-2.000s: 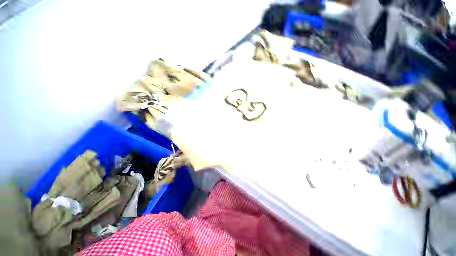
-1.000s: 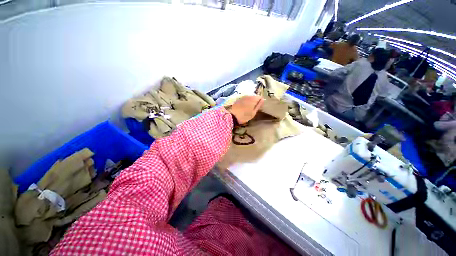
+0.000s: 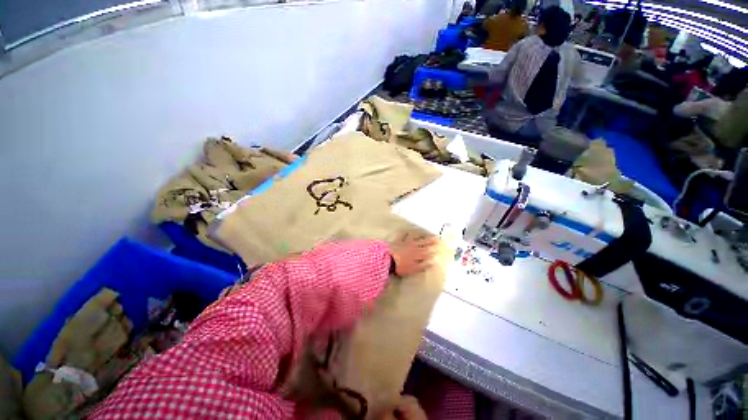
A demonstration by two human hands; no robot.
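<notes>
A large khaki panel (image 3: pixel 271 215) with a dark looped motif lies at the left of the white sewing machine (image 3: pixel 566 217). More khaki cloth (image 3: pixel 410 320) stretches from beside the lit needle area down over the table's front edge; I cannot tell if it is one piece with the panel. My left hand (image 3: pixel 412 253) lies palm down on this cloth, left of the needle area, its fingers extended. My right hand (image 3: pixel 402 408) shows only in part at the bottom edge, against the cloth's lower end; its grip is unclear. The needle and presser foot are too small to make out.
Red and yellow loop handles (image 3: pixel 576 282) lie right of the needle. Dark snips (image 3: pixel 653 375) and black straps (image 3: pixel 625 361) are at the table's right end. A blue crate (image 3: pixel 123 267) holds khaki pieces at left. A khaki heap (image 3: pixel 221 176) lies by the wall. People sit beyond.
My left hand has moved from the far side of the cloth to near the needle. The khaki cloth now reaches the needle area and hangs over the front edge. Part of my right hand has appeared.
</notes>
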